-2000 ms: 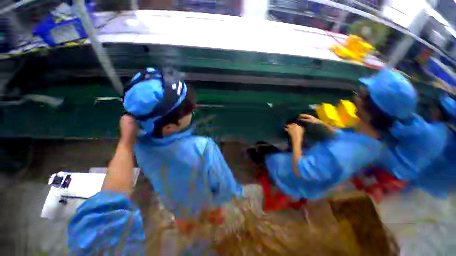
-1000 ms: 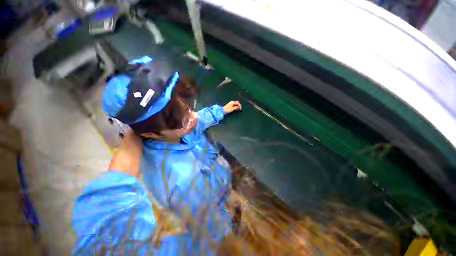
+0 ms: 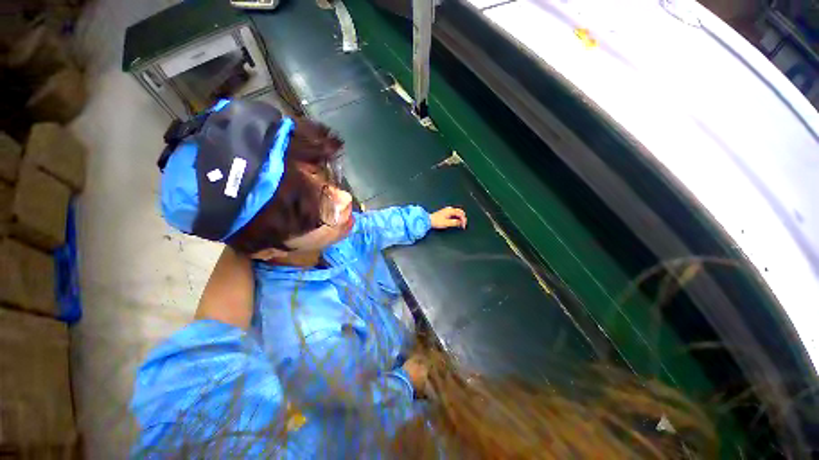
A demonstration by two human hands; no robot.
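A person in a blue work smock (image 3: 314, 305) and a blue work cap with a black strap (image 3: 235, 171) is close in front of me. That person's hand (image 3: 447, 218) rests on the dark green bench top (image 3: 467, 287). An arm with a blue sleeve and bare forearm, apparently my left, reaches up from the lower left. Its hand is hidden behind the person's head. My right hand is not in view. Brown strands, likely hair, cover the lower middle.
The green conveyor belt (image 3: 489, 184) runs beside the bench, with a white raised surface (image 3: 656, 117) beyond and a small orange-yellow item (image 3: 585, 38) on it. A metal post (image 3: 422, 54) stands at the belt. A side table (image 3: 184, 36) and stacked cardboard boxes (image 3: 40, 198) are left.
The view has swung left along the line; the workers and yellow pieces at the right have left the picture. The raised hand, seen earlier beside the person's cap, is now hidden.
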